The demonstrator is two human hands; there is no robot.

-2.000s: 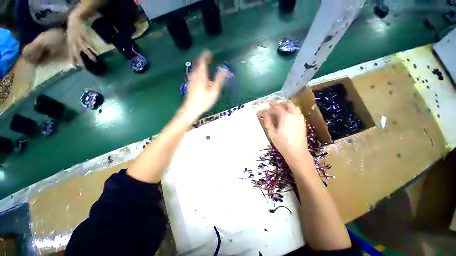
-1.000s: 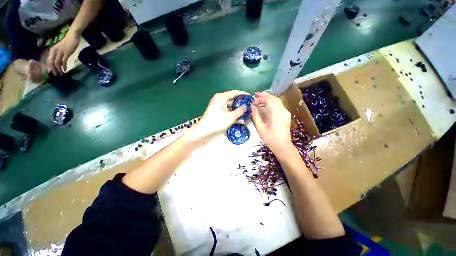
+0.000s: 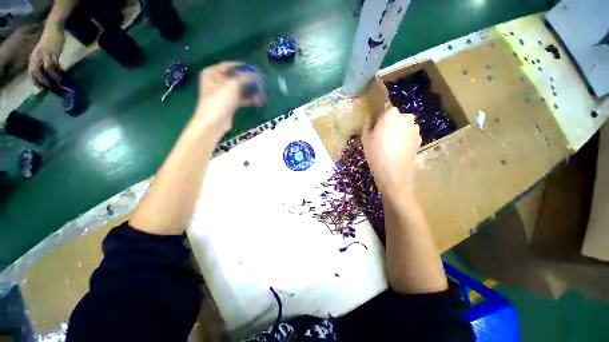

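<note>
My left hand (image 3: 224,90) is over the near side of the green belt and holds a blurred blue round circuit board (image 3: 250,81) in its fingertips. Another blue circuit board (image 3: 298,155) lies flat at the top of the white work sheet (image 3: 267,240). My right hand (image 3: 392,137) is at the near left edge of the parts box (image 3: 457,113), above the pile of lead wires (image 3: 350,190). Its fingers are bent; whether they hold anything cannot be told. Glossy dark parts (image 3: 417,100) fill the box.
The green conveyor belt (image 3: 127,174) carries a board assembly with a pale tail (image 3: 176,73), another round unit (image 3: 282,49) and black cylindrical housings (image 3: 121,47). A white post (image 3: 374,40) stands left of the box. Another person's hand (image 3: 47,60) is at the upper left.
My left hand has moved from above the sheet to over the belt with a board. My right hand has left the board and moved right to the parts box. The view has shifted.
</note>
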